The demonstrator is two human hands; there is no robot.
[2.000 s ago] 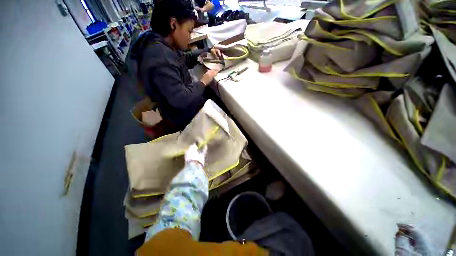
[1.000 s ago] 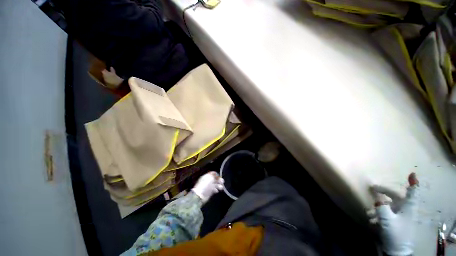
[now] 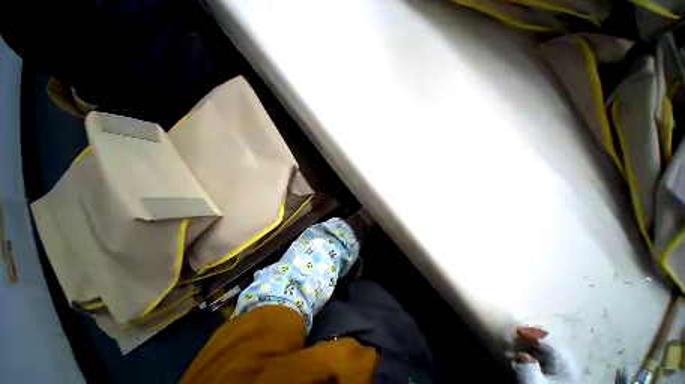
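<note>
The beige bag panels with yellow edging lie stacked at the left, the top one folded and standing up in ridges. My left arm, in a blue patterned sleeve, reaches right of the stack towards the dark gap beside the table. My left hand itself is hidden in the dark there. My right hand, in a white glove with bare fingertips, is on the white table at the bottom edge, partly cut off. No object shows between its fingers, but its grip is unclear.
The white-covered table runs diagonally from top left to bottom right. More beige pieces with yellow edges are heaped at the right. A wooden-handled tool and a small yellowish block lie at bottom right. Another person's dark clothing fills the top left.
My left hand has moved from beside the bin into the dark gap near the table. My right hand is lower and further left in view. The view has shifted, and the stack shows further left.
</note>
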